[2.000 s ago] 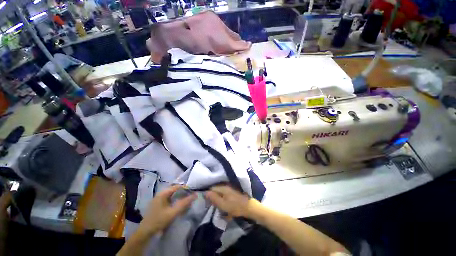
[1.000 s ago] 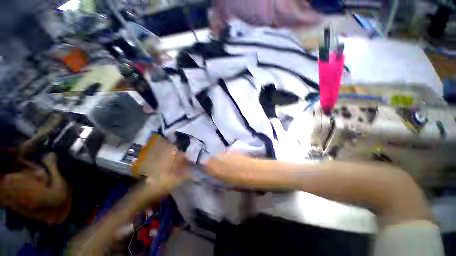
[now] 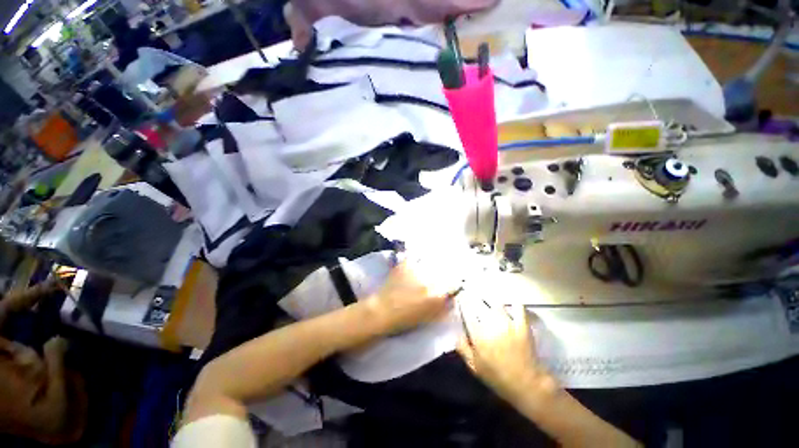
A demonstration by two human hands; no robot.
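A pale panel [image 3: 407, 350] with a black strip lies in front of the needle area. A large black panel [image 3: 307, 232] spreads beside and under it, down over the table's front edge. My left hand [image 3: 410, 299] is on the pale panel, fingertips at its right edge. My right hand [image 3: 501, 339] is at the same edge, just below the presser foot [image 3: 510, 255]. Both hands hold the cloth edge between them; glare and the fingers hide the exact grip. The cream sewing machine [image 3: 648, 223] stands to the right.
More pale pieces with black strips [image 3: 328, 122] are heaped behind and left. A pink holder [image 3: 476, 127] with tools stands at the machine head's left end. Black scissors [image 3: 616, 264] hang on the machine body. At the lower left are another person's arm [image 3: 35, 376] and a grey item [image 3: 131, 232].
Both hands have moved right, from the cloth at the table's front edge to the needle area. The black panel now spreads over the heap, and the pale panel lies at the needle.
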